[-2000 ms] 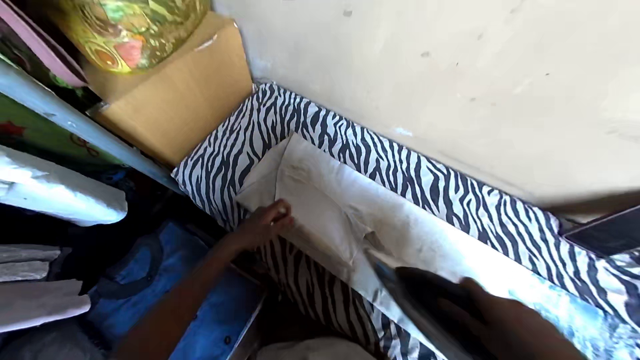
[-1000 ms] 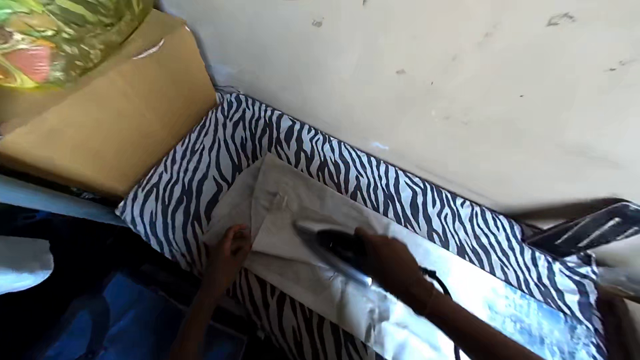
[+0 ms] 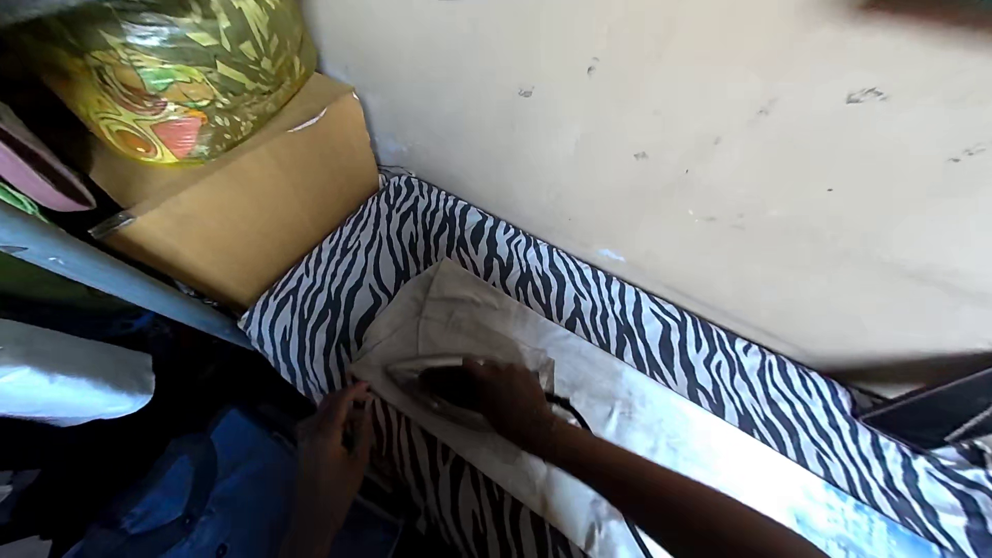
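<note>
A clothes iron (image 3: 442, 387) with a dark handle and cord rests on a light beige garment (image 3: 473, 310), near its left end. My right hand (image 3: 508, 403) is closed around the iron's handle. The garment lies over a long pale cloth (image 3: 659, 418) on a zebra-striped padded surface (image 3: 349, 287). At the garment's lower left corner is my left hand (image 3: 345, 426), with its fingertips at the fabric edge; whether they pinch it is hard to tell in the shadow.
A cardboard box (image 3: 263, 201) bearing a yellow patterned plastic-wrapped bundle (image 3: 194, 77) stands at the upper left. A scuffed wall (image 3: 659, 155) runs behind the striped surface. Blue fabric (image 3: 225, 480) lies low at the left, and a dark flat object (image 3: 938, 403) leans at the right.
The iron was tilted up off the garment two seconds ago; it now lies on it. Since one second ago, it has moved over the garment toward the corner by my left hand.
</note>
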